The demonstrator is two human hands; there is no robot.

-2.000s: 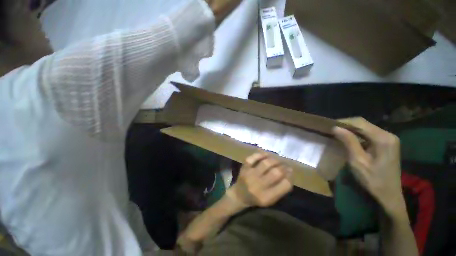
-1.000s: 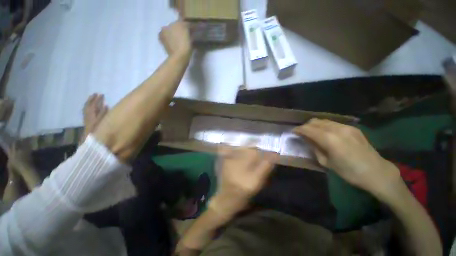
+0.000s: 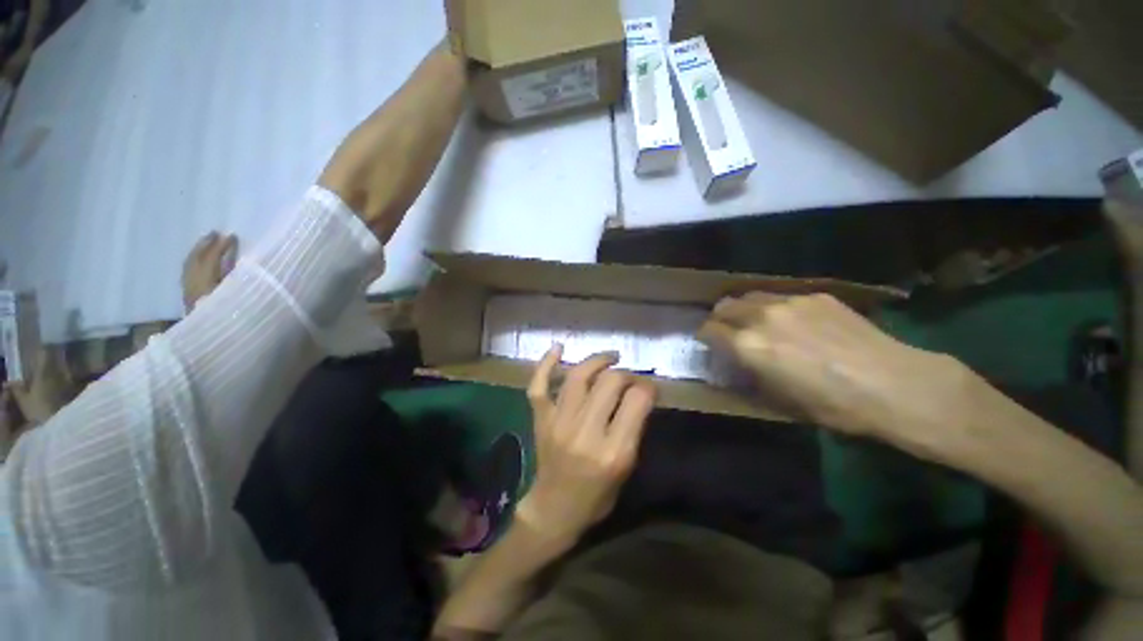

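An open long brown carton (image 3: 454, 318) lies across in front of me, below the table edge. A row of white contents (image 3: 602, 328) shows inside it. My left hand (image 3: 589, 432) is at the near wall, its fingers apart and reaching over the edge onto the contents; it holds no separate item that I can see. My right hand (image 3: 815, 357) reaches in at the right end, fingers bent down at the contents. Its fingertips are partly hidden, so a grip cannot be told.
Two slim white retail boxes (image 3: 715, 119) lie on the white table sheeting (image 3: 539, 188). A neighbour's white-sleeved arm (image 3: 295, 282) reaches from the left to a labelled brown carton (image 3: 549, 88). A large brown carton (image 3: 865, 88) lies at the back right.
My right hand has moved from the carton's right end wall to inside it. My left hand has shifted left, its fingers now spread. The neighbour's arm has swung left and a labelled carton has appeared.
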